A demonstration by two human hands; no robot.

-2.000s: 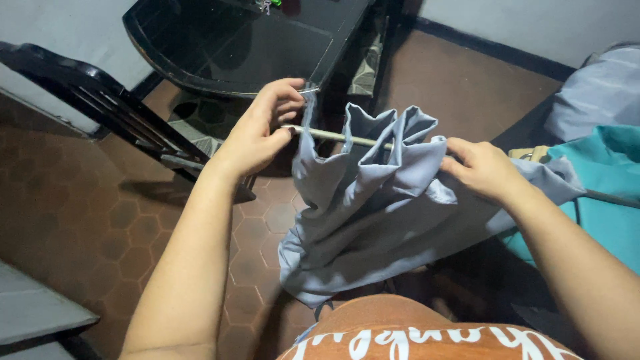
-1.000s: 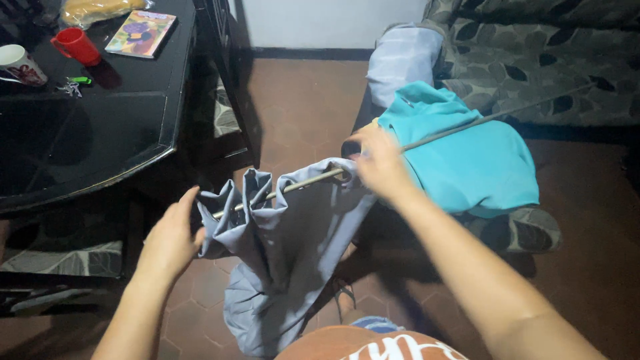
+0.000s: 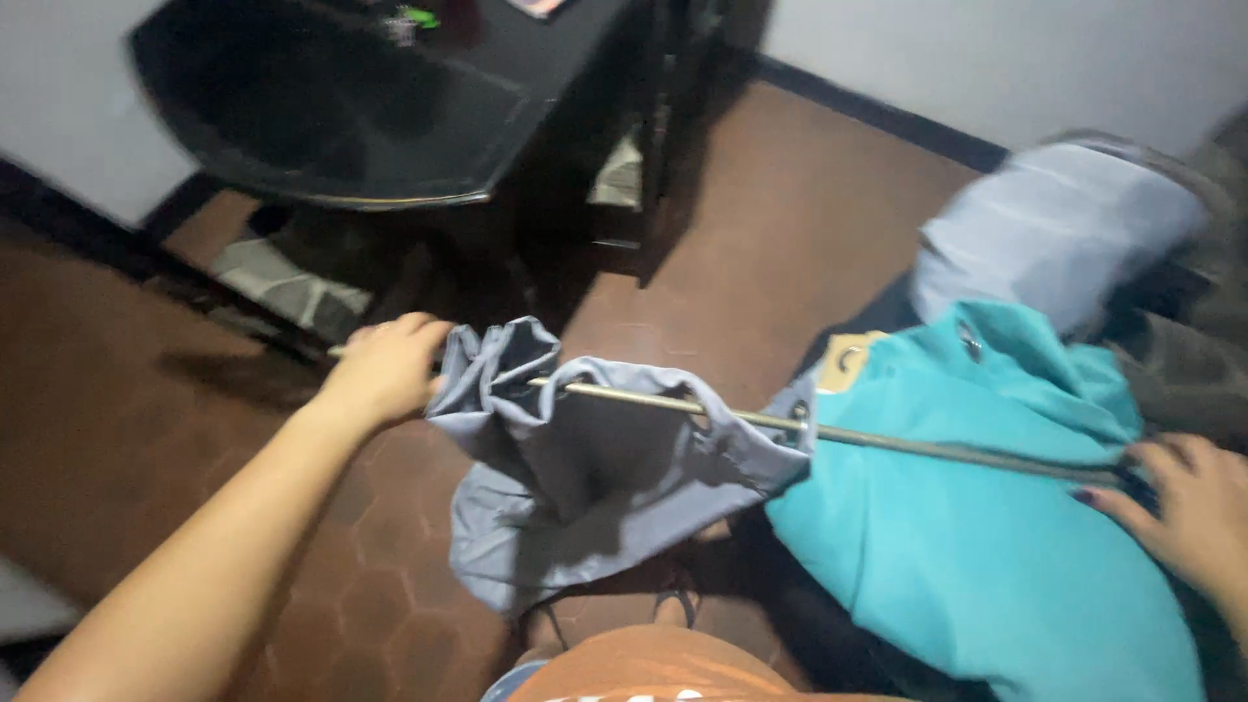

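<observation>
A grey curtain (image 3: 624, 468) with metal eyelets hangs on a thin metal curtain rod (image 3: 936, 448); its top edge is bunched in folds at the left and looser toward the right. My left hand (image 3: 390, 370) is closed around the rod's left part, against the bunched folds, and a short end of rod sticks out beyond it. My right hand (image 3: 1180, 497) is at the rod's right end, its fingers curled about it; the exact grip is blurred. Below the rod's right half lies a turquoise curtain (image 3: 975, 546) with an eyelet.
A dark table (image 3: 341, 107) with a green object (image 3: 422, 17) on it stands at the upper left, chairs beside it. A light grey cloth bundle (image 3: 1063, 224) lies on the patterned sofa (image 3: 1185, 370) at the right. Reddish hexagonal floor tiles (image 3: 380, 546) show below.
My right hand has moved from beside the grey curtain out to the rod's right end. The curtain's right part is less bunched than two seconds ago. The view has swung.
</observation>
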